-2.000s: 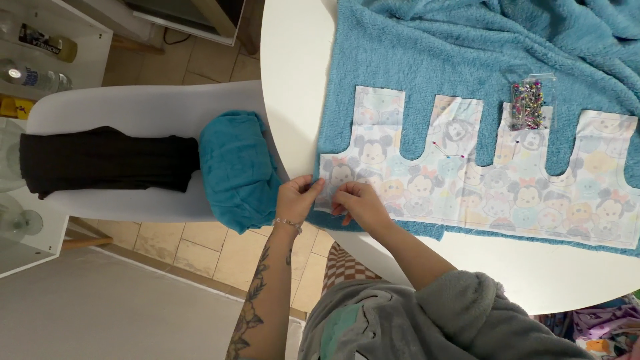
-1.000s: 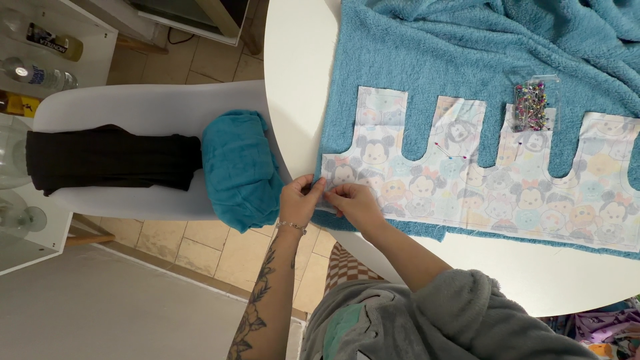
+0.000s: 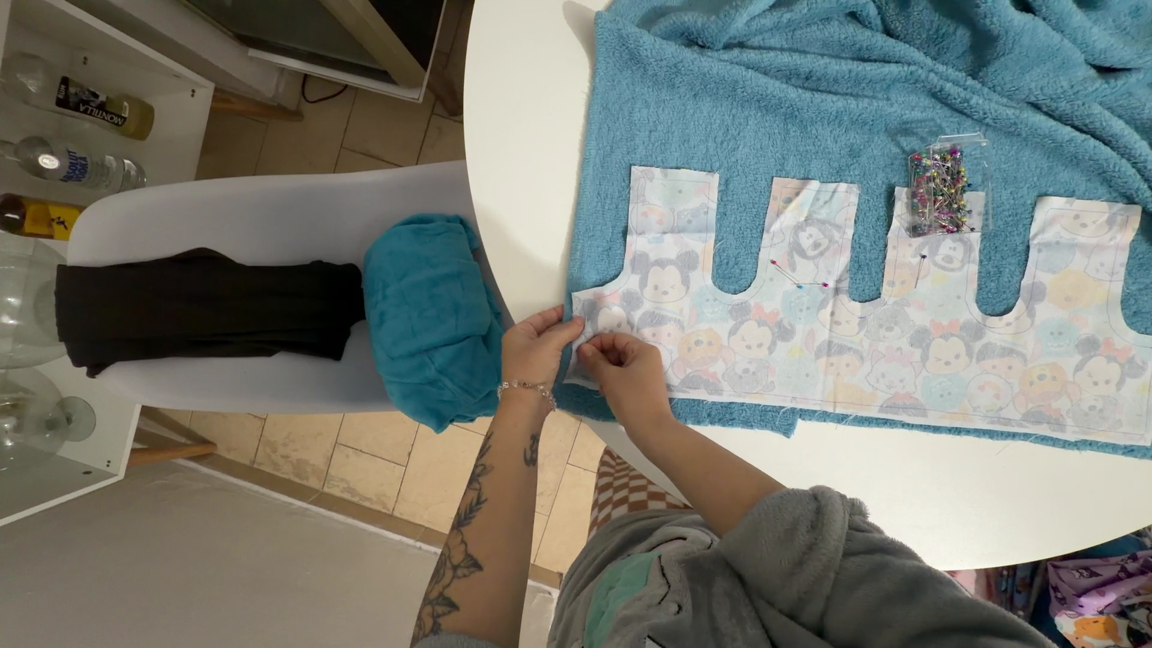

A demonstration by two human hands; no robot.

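A cut piece of cartoon-print fabric (image 3: 702,333) lies over blue fleecy fabric (image 3: 666,117) on a white round table. At the left end of the print piece, my left hand (image 3: 540,346) pinches the edge of the layers between thumb and fingers. Just right of it, my right hand (image 3: 625,369) has thumb and forefinger pinched together against the print fabric; whether a pin is between them cannot be seen. Several ball-head pins (image 3: 799,274) are on the print piece. A clear box of coloured pins (image 3: 940,189) rests across one of its strips.
The white table (image 3: 513,135) curves in front of me. To the left, a pale chair (image 3: 270,211) holds folded black cloth (image 3: 207,310) and a turquoise cloth bundle (image 3: 432,319). Bottles (image 3: 103,108) and glassware stand on a white shelf unit (image 3: 180,90). Patterned fabrics (image 3: 1098,585) lie at bottom right.
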